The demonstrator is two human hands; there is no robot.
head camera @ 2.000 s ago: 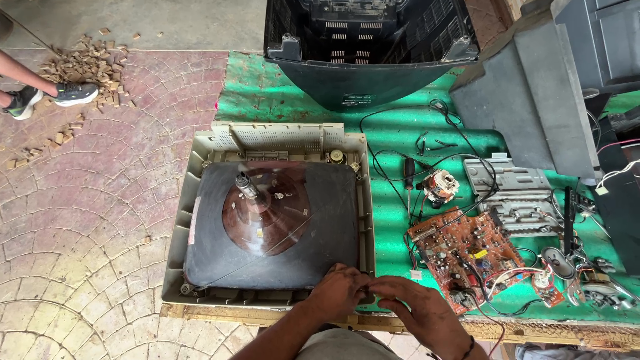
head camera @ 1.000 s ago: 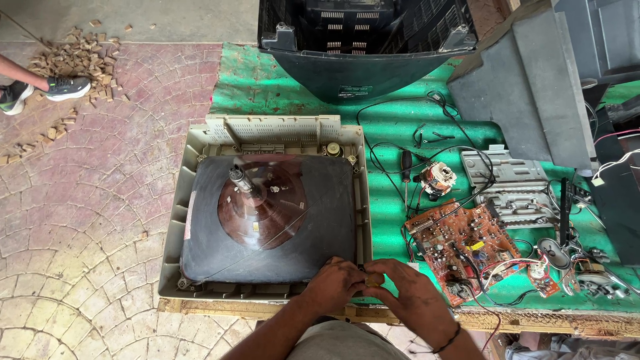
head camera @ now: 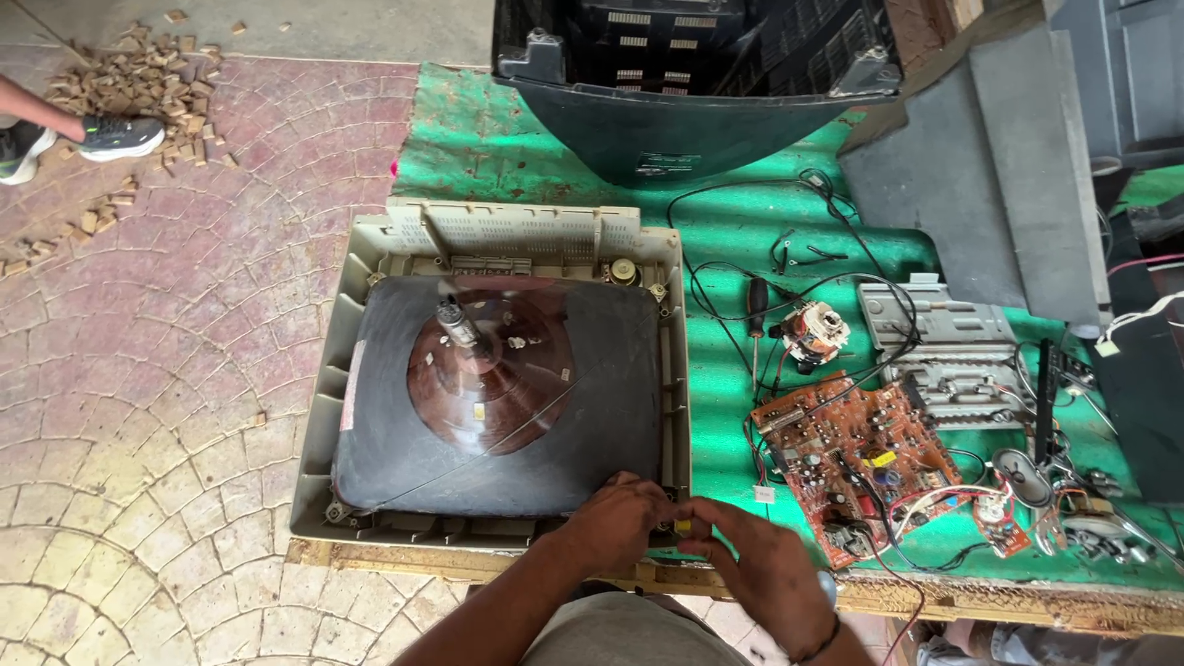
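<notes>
A cathode-ray tube lies with its neck upward inside a grey plastic television front housing. My left hand rests at the housing's lower right corner, its fingers on the tube's edge; whatever lies under them is hidden. Right beside it, my right hand has thumb and fingers bent around a small yellow item at the same corner. The item is too covered to name. A small round speaker-like part sits in the housing's upper right.
To the right lie a screwdriver, a deflection yoke, a circuit board, an open grey tool case and loose speakers. A black television back cover stands behind. A person's shoes are far left, by wood pieces.
Both hands stay at the housing's lower right corner. The fingers of my right hand have shifted slightly, and a yellow item now shows between them.
</notes>
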